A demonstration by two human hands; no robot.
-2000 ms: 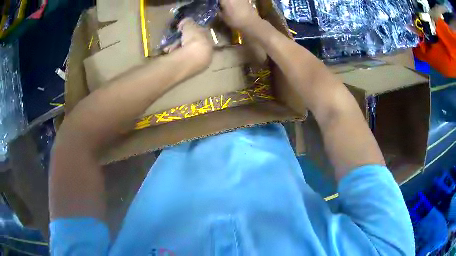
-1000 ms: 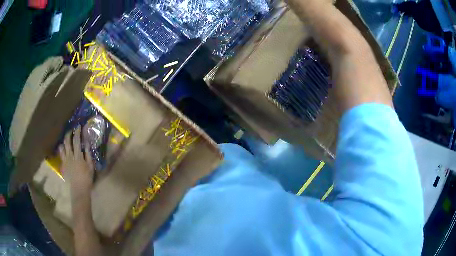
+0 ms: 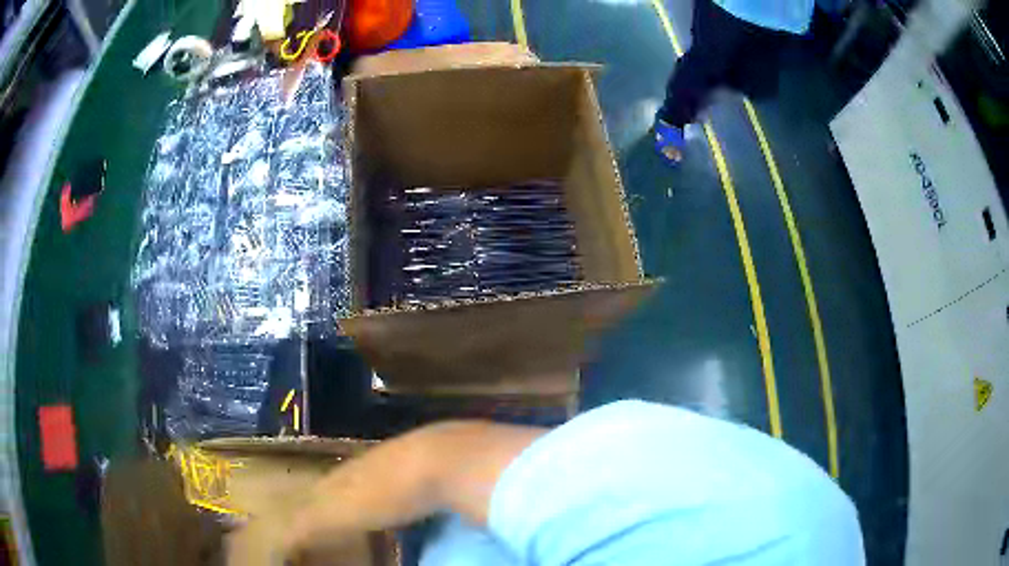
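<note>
The open carton with the work is cut off by the bottom edge at the lower left. Inside it show a brown flap, a thin yellow edge of a box and yellow scraps. My right hand is over this carton, blurred and partly cut off by the bottom edge; whether it holds anything cannot be seen. My left hand is not in view. Thin dark bagged items lie in tight rows inside the right carton.
Clear bagged parts cover the table left of the right carton. A tape roll, orange-handled scissors, an orange object and a blue object are beyond. Red pieces lie on green. A person stands beyond; a white cabinet is right.
The view has turned right. My right arm has moved from the right carton back over the carton with the yellow scraps. My left hand has gone out of view.
</note>
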